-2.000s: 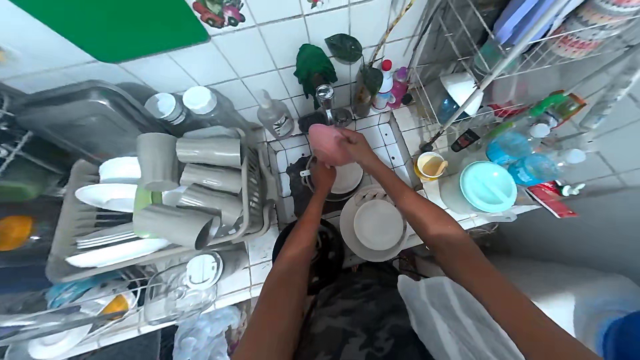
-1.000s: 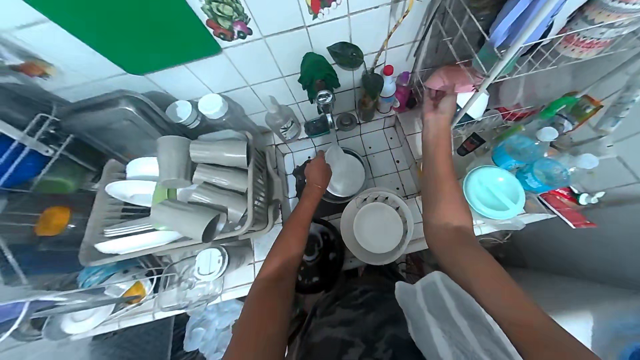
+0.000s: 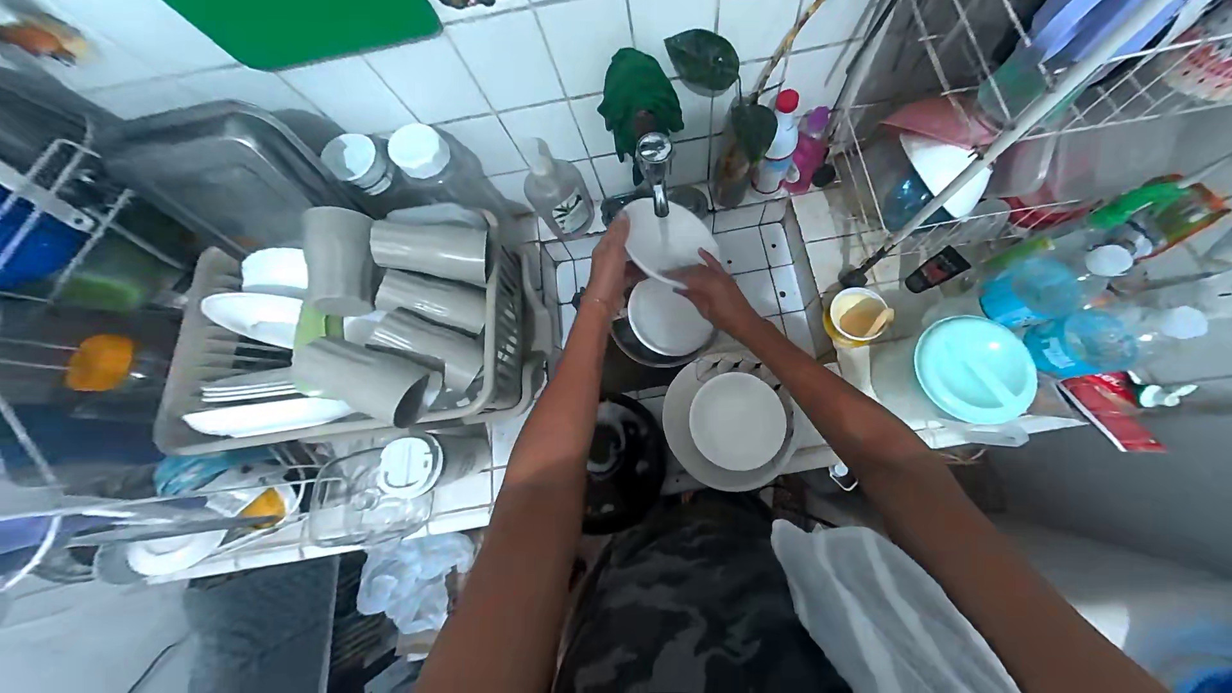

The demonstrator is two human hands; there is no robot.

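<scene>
Both my hands hold a white dish (image 3: 664, 236) under the chrome faucet (image 3: 655, 159). My left hand (image 3: 608, 260) grips its left edge, and my right hand (image 3: 717, 289) has its lower right edge. Just below, another white dish (image 3: 669, 320) rests in a dark-rimmed pot (image 3: 626, 345) in the tiled sink (image 3: 760, 260). Nearer to me, a white bowl or plate (image 3: 737, 422) sits inside a larger pale colander-like bowl (image 3: 681, 443) at the sink's front edge. A pink bowl (image 3: 938, 119) lies on the wire rack at right.
At left stands a dish rack (image 3: 505, 356) with grey cups (image 3: 428, 252) and white plates (image 3: 265, 416). Behind the sink are a clear pump bottle (image 3: 558, 192) and a green cloth (image 3: 639, 96). At right are a turquoise lidded container (image 3: 975, 370), plastic bottles (image 3: 1035, 289) and a wire shelf (image 3: 1078, 120).
The pink bowl was in my hands, then my right hand held it at the right-hand rack, where it now lies. My right hand has come back to the sink; both hands now hold a white dish.
</scene>
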